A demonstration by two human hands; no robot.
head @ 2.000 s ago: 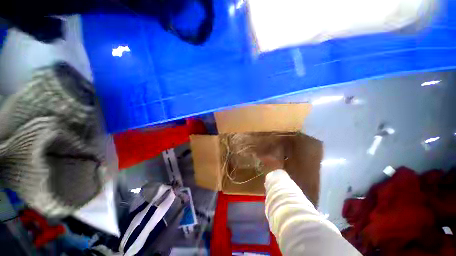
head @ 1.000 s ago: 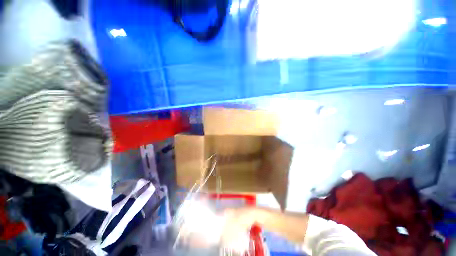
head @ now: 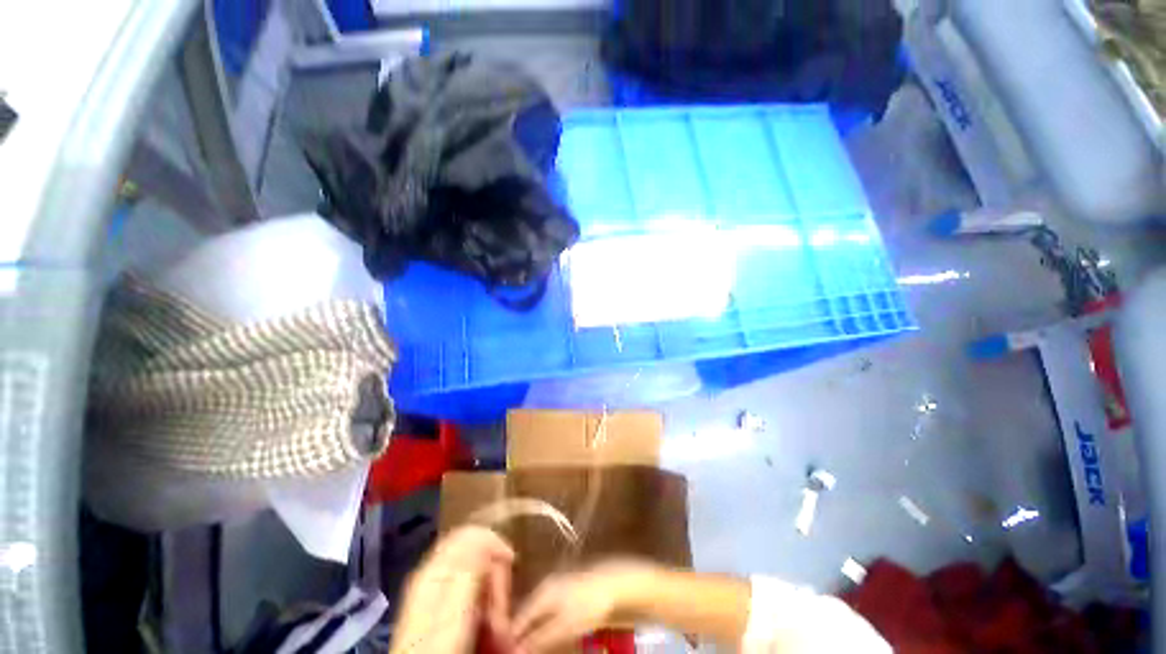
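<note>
Thin pale piping cord (head: pixel 544 509) shows as loose, blurred strands above my hands, in front of the open cardboard box (head: pixel 582 438). My left hand (head: pixel 450 598) is at the bottom centre, blurred and closed, with the strands coming from its top. My right hand (head: pixel 575 606) reaches in from the right, its bent fingers close beside the left hand. What its fingertips hold is too blurred to tell. A fine strand also runs upward across the box flap. The hands cover the lower part of the box.
A blue plastic crate (head: pixel 754 166) stands beyond the box, with a dark garment (head: pixel 448 179) over its left side. Checked cloth (head: pixel 256 390) lies at left. Dark red fabric (head: pixel 985 607) is at lower right, and small scraps (head: pixel 808 501) lie on the grey floor.
My right hand has come out of the box with cord and moved left. My left hand has come into view beside it. The view has shifted, showing more of the crate and machine stands.
</note>
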